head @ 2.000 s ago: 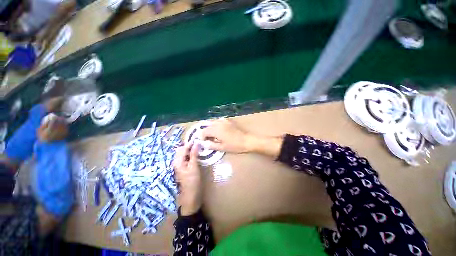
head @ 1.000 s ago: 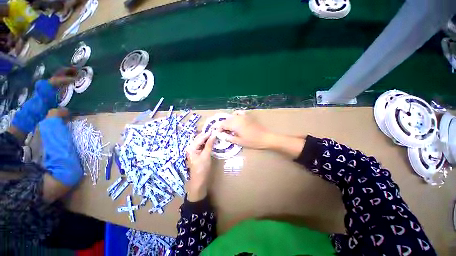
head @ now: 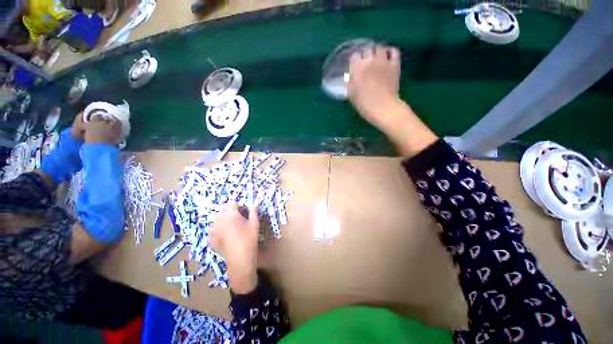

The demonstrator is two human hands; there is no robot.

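My right hand is out over the green belt, its fingers at the right edge of a blurred white round base and seemingly gripping it. My left hand is on the right part of the heap of printed strips; its fingertips are among the strips, and whether they pinch one cannot be told. A small sticker sheet lies flat on the brown table covering, right of the heap.
The green belt carries more white bases. A slanted grey post stands at right, above stacked discs. A neighbouring worker's blue sleeve is at left, beside thin white sticks. A blue bin is below the table edge.
My right hand has moved from the table up over the belt, with the base it worked on. My left hand has left the base and moved left onto the heap. Bases on the belt have shifted right.
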